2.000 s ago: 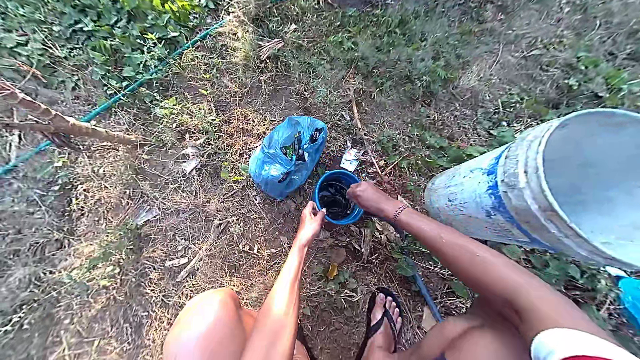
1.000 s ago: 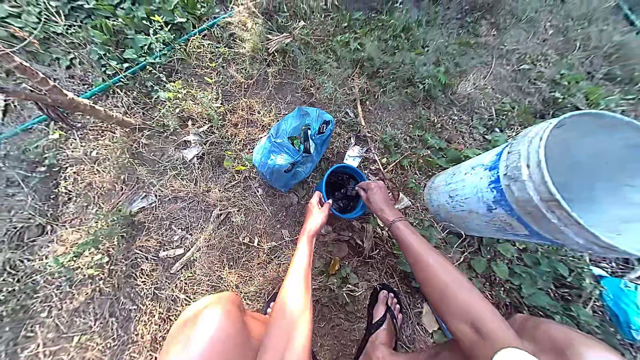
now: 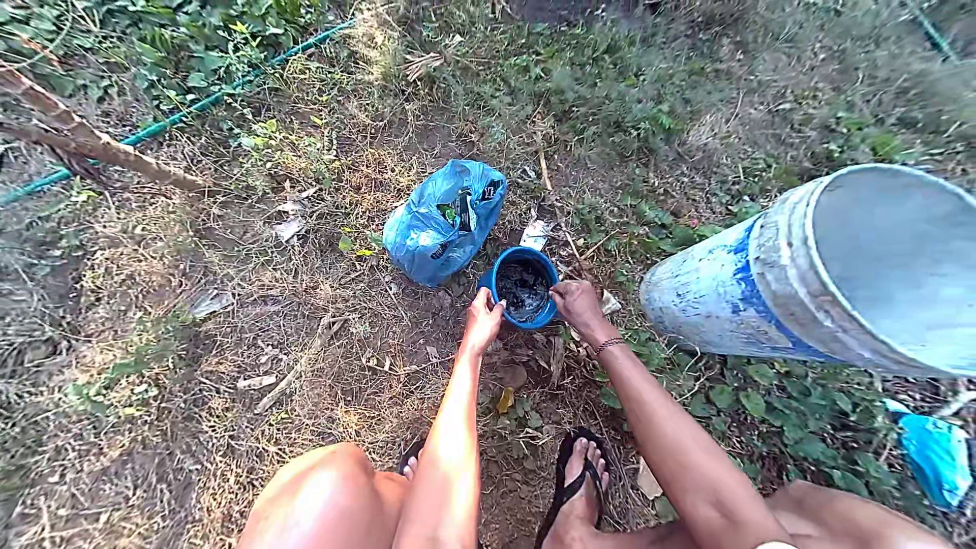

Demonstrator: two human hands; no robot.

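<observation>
A small blue plastic pail (image 3: 524,288) with dark, wet-looking contents stands between my hands. My left hand (image 3: 484,316) grips its left rim, thumb on top. At the right rim, my right hand (image 3: 578,303) has its fingers closed on the edge; a braided band circles that wrist. Just behind and left of the pail sits a blue plastic bag (image 3: 438,232), its mouth open on green and black packets. What the dark contents are cannot be told.
A tall white and blue bucket (image 3: 709,286) stands at the right, holding greyish liquid. A green hose (image 3: 221,95) and a branch (image 3: 114,152) lie at upper left. Blue plastic (image 3: 934,457) lies at lower right. My sandalled foot (image 3: 581,488) is below the pail.
My right hand was over the inside of the pail two seconds ago; it is now at the right rim. The dark contents look lower and wetter than before.
</observation>
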